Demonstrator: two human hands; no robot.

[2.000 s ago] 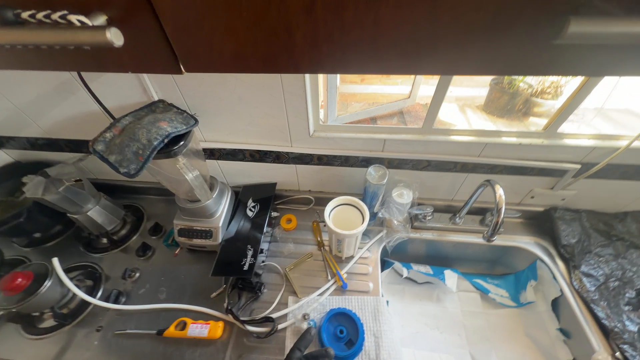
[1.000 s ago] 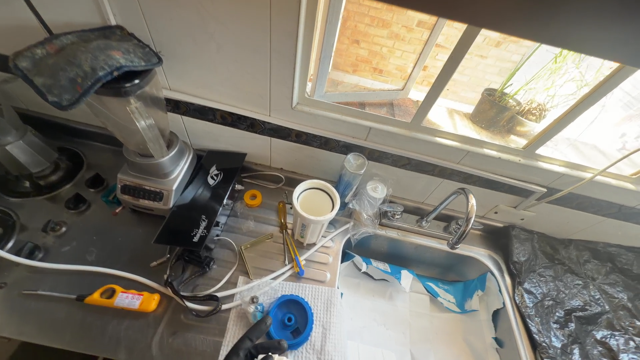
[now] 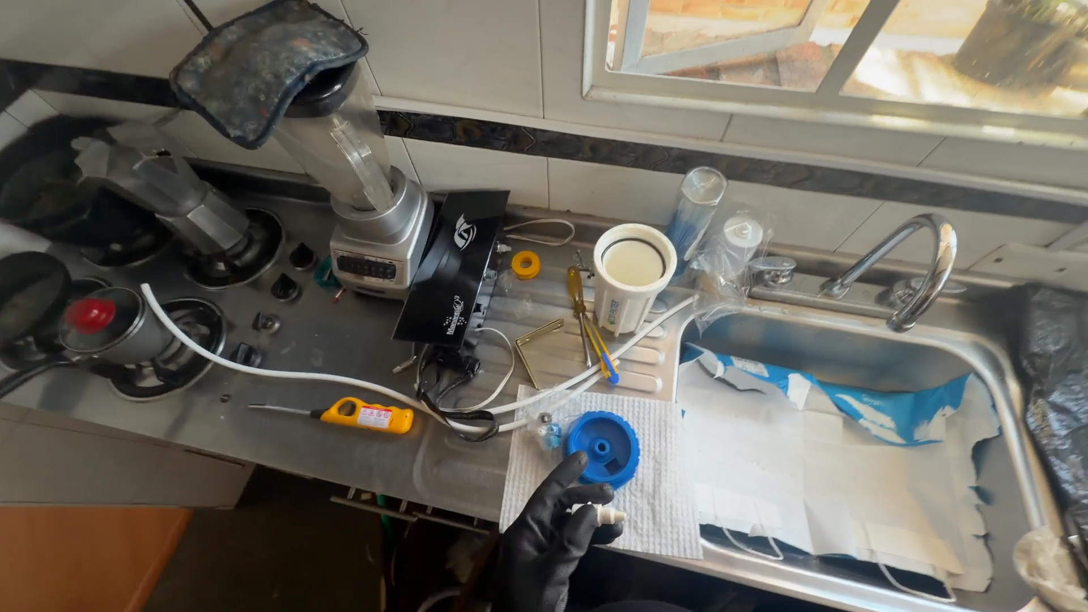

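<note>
My left hand point(image 3: 561, 527), in a black glove, holds a small white plastic fitting point(image 3: 602, 514) between its fingers, over the lower edge of a white paper towel point(image 3: 659, 518). Just above the fingers, a round blue filter-housing cap point(image 3: 603, 449) lies on the towel with its inside facing up. A small clear and blue piece point(image 3: 548, 432) is beside the cap on the left. Farther back stands a white filter housing point(image 3: 631, 276), open at the top with a dark ring inside its rim. My right hand is not in view.
White tubing point(image 3: 306, 374) crosses the counter. Screwdrivers point(image 3: 586, 319), a bent metal bracket point(image 3: 531, 353), yellow tape roll point(image 3: 525, 264), black panel point(image 3: 455, 263) and yellow lighter point(image 3: 370, 415) lie around. A blender point(image 3: 382, 229) stands left; the paper-lined sink point(image 3: 1003, 382) is right.
My left hand has come farther into view from the bottom edge, and the white fitting in its fingers now shows plainly. The view has shifted.
</note>
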